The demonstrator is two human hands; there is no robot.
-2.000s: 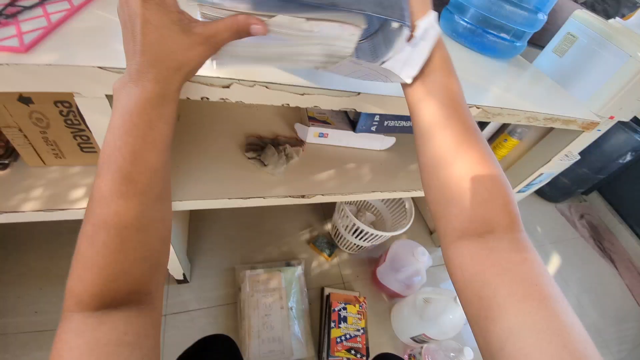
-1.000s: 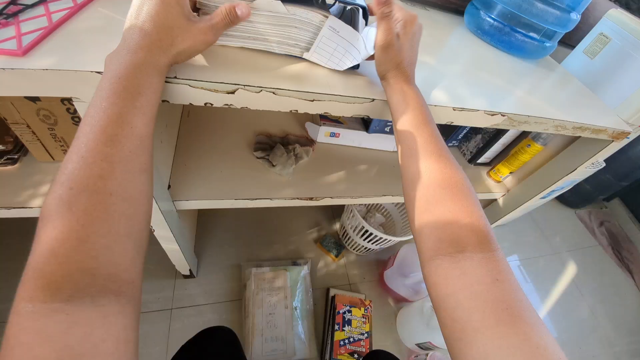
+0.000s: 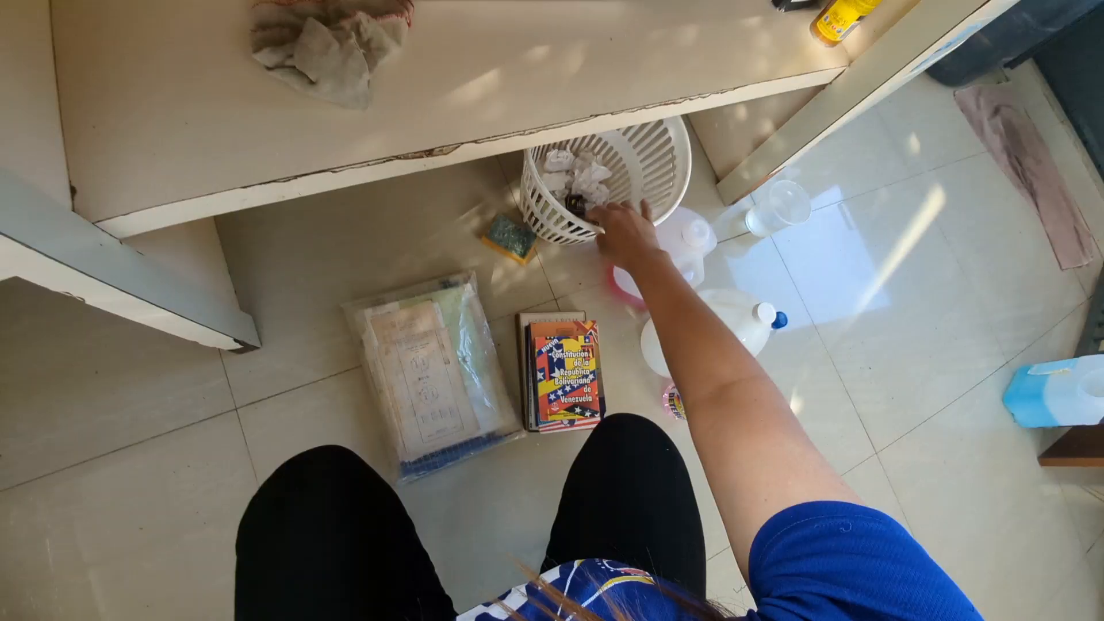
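My right hand (image 3: pixel 628 233) is at the near rim of a white slatted plastic basket (image 3: pixel 668 164), which stands on the floor under the shelf. Crumpled white paper (image 3: pixel 580 175) and a small dark item lie in the basket, close to my fingertips; whether my fingers grip the rim or anything else cannot be told. My left hand is out of view. Left of the basket lies a green and yellow scouring sponge (image 3: pixel 511 236). A stack of books (image 3: pixel 567 379) and a clear plastic bag of papers (image 3: pixel 431 375) rest on the tiles before my knees.
Overhead, the chipped shelf (image 3: pixel 517 78) carries a crumpled grey cloth (image 3: pixel 332 52) and a yellow bottle (image 3: pixel 841 19). Jugs (image 3: pixel 737 319) and a clear cup (image 3: pixel 778 207) stand right of the basket. A blue-liquid container (image 3: pixel 1052 392) and a rag (image 3: pixel 1026 172) are farther right.
Both hands were at a thick stack of papers on the tabletop; now my right hand is down at the basket and my left hand is out of view. The view has tilted down to the floor.
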